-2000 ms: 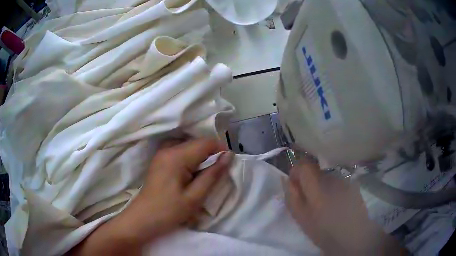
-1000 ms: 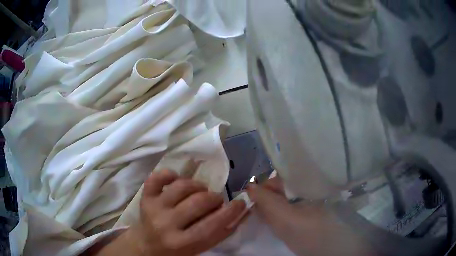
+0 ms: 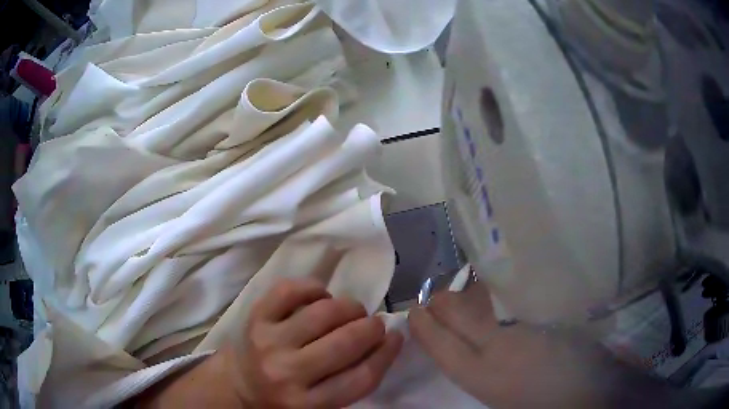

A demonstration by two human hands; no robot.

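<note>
White fabric point(image 3: 412, 371) lies under my hands at the near edge of the needle plate point(image 3: 420, 248). My left hand point(image 3: 320, 343) is closed on the fabric edge, its fingers curled and the fingertips hidden. My right hand point(image 3: 472, 343) is just right of it, beside the machine head, with its fingertips at the fabric edge and a thin white fold point(image 3: 460, 277) showing above them. A small shiny metal part point(image 3: 425, 290) shows at its fingertips. The needle area is hidden by the hand and the machine head.
A large pile of white and cream fabric point(image 3: 192, 208) fills the left side. The off-white sewing machine head point(image 3: 535, 176) fills the right. A pale rounded tray point(image 3: 388, 20) stands at the far edge of the white table point(image 3: 412, 172). A pink-red cone point(image 3: 35, 77) is at far left.
Both hands are closer together than two seconds ago. The strip stretched between them is no longer visible. A cream flap now lies left of the needle plate. The camera view has shifted.
</note>
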